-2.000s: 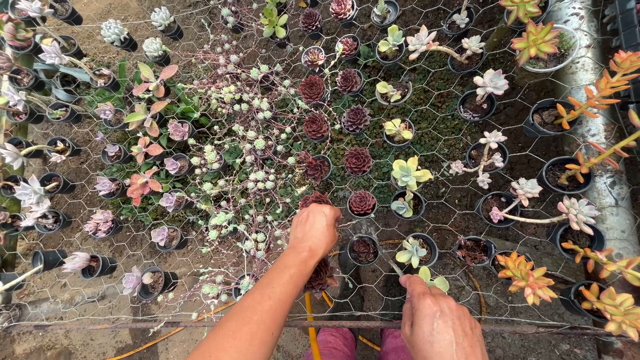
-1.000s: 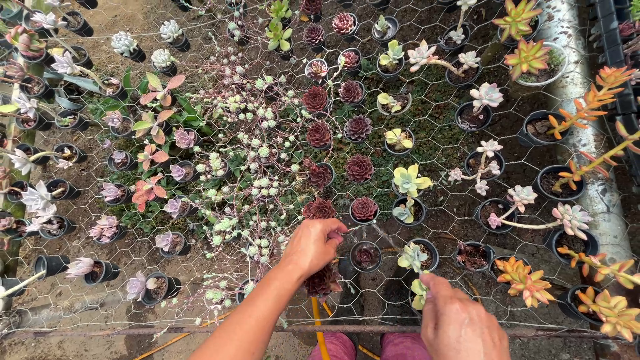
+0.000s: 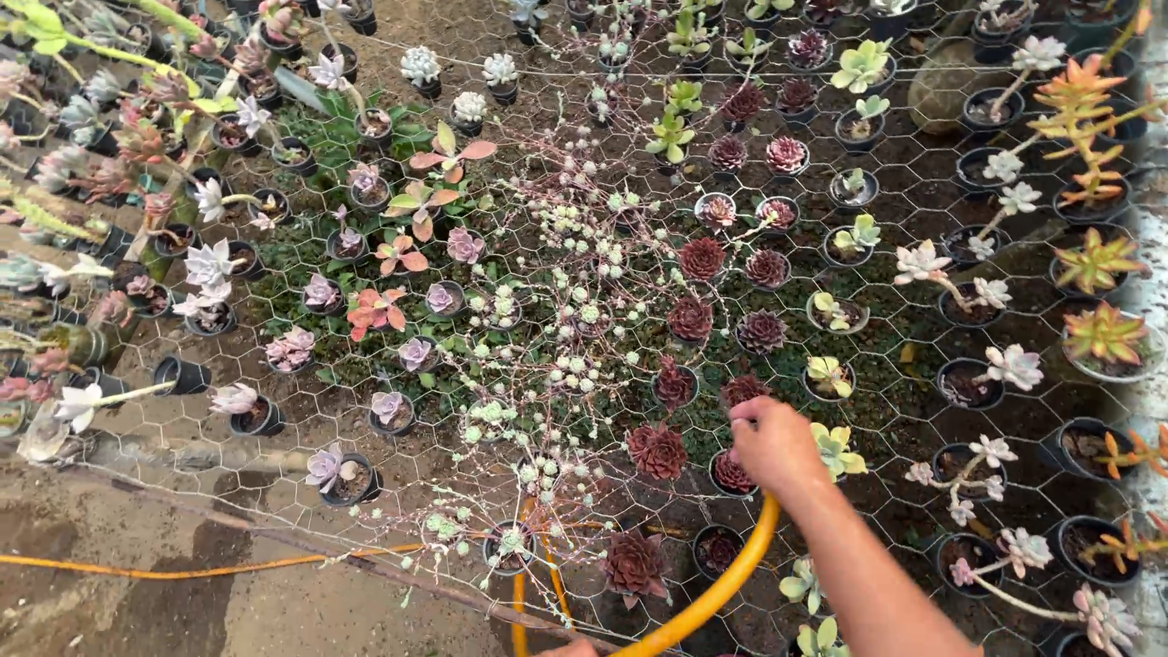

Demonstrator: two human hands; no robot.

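My right hand [image 3: 776, 445] is closed around the upper end of a yellow hose [image 3: 721, 593], over the dark red rosette succulents. Beside its fingers a potted dark red rosette [image 3: 733, 473] sits in the wire mesh, and another [image 3: 745, 391] is partly covered by the hand. The hose curves down to the bottom edge, where only a sliver of my left hand [image 3: 573, 649] shows near it; its fingers and grip are hidden. Left of the hose is a larger reddish rosette [image 3: 635, 563]. A small black pot [image 3: 718, 551] stands just above the hose's curve.
Hexagonal wire mesh holds many small potted succulents in rows. Trailing pale-green succulents [image 3: 575, 301] spread across the middle. A metal bar [image 3: 274, 534] edges the mesh at the front, with another stretch of yellow hose [image 3: 182, 573] on the ground below. Orange-tipped succulents [image 3: 1102, 336] line the right.
My right hand has moved from the pale-green plants and now holds the yellow hose. My left hand has left the dark red rosettes and shows only at the bottom edge. The view has shifted.
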